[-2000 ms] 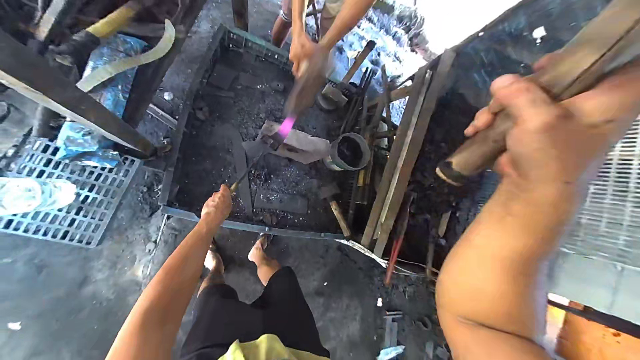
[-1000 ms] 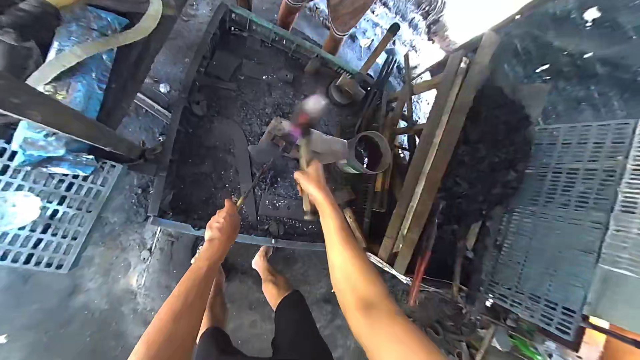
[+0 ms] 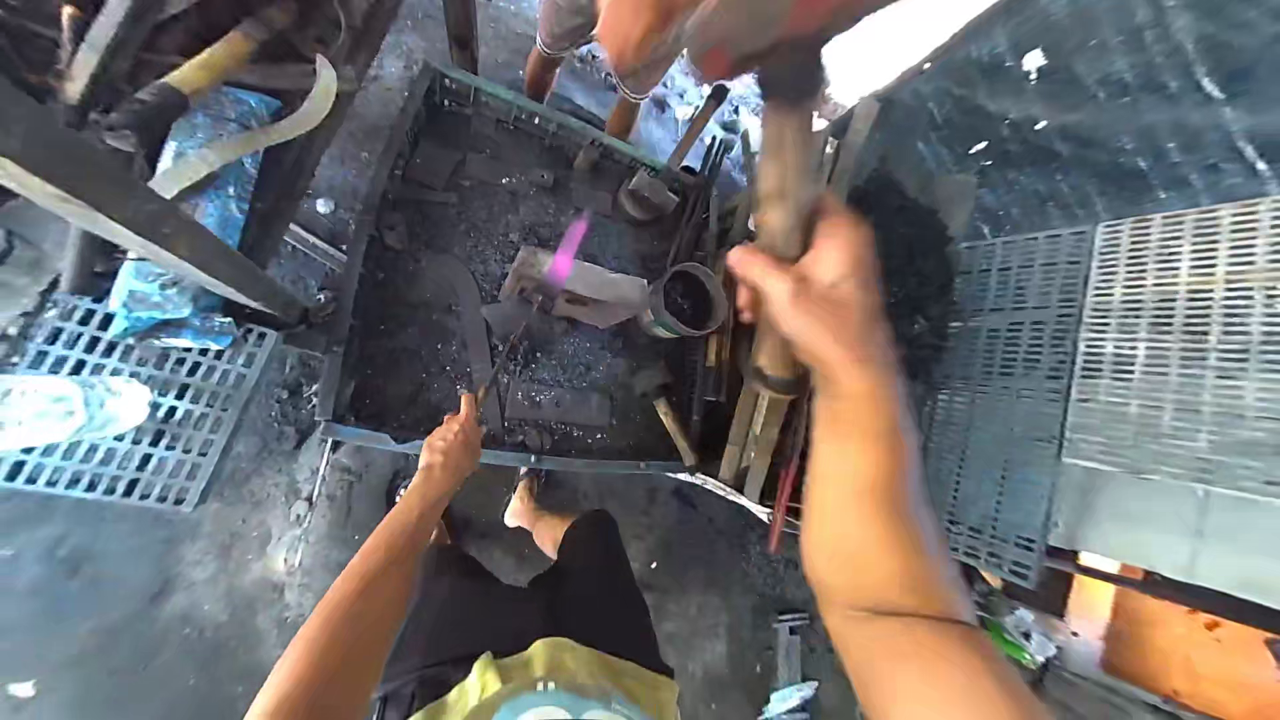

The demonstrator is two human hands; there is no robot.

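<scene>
My left hand (image 3: 452, 447) grips a thin metal rod or tang (image 3: 507, 348) that slants up and right over the blackened tray. Beyond it a glowing pink-violet piece of hot metal (image 3: 568, 252) lies at an anvil block (image 3: 590, 290). My right hand (image 3: 815, 285) is shut on the wooden handle of a hammer (image 3: 785, 190), raised at the right; the head, near the top edge, is dark and blurred. A round container with dark content (image 3: 688, 300) stands right of the block. Another person's blurred hand (image 3: 650, 35) shows at the top.
The metal-edged tray (image 3: 500, 458) holds a small hammer (image 3: 672, 420) and flat metal pieces. Wooden planks (image 3: 745, 440) and rods line its right side. Coal (image 3: 905, 260) lies beyond. Plastic grates (image 3: 215, 420) are at both sides; a curved blade (image 3: 250, 145) lies upper left.
My right hand has swung the hammer up and right from low over the block one second ago. My left hand still holds the rod near the tray's front edge.
</scene>
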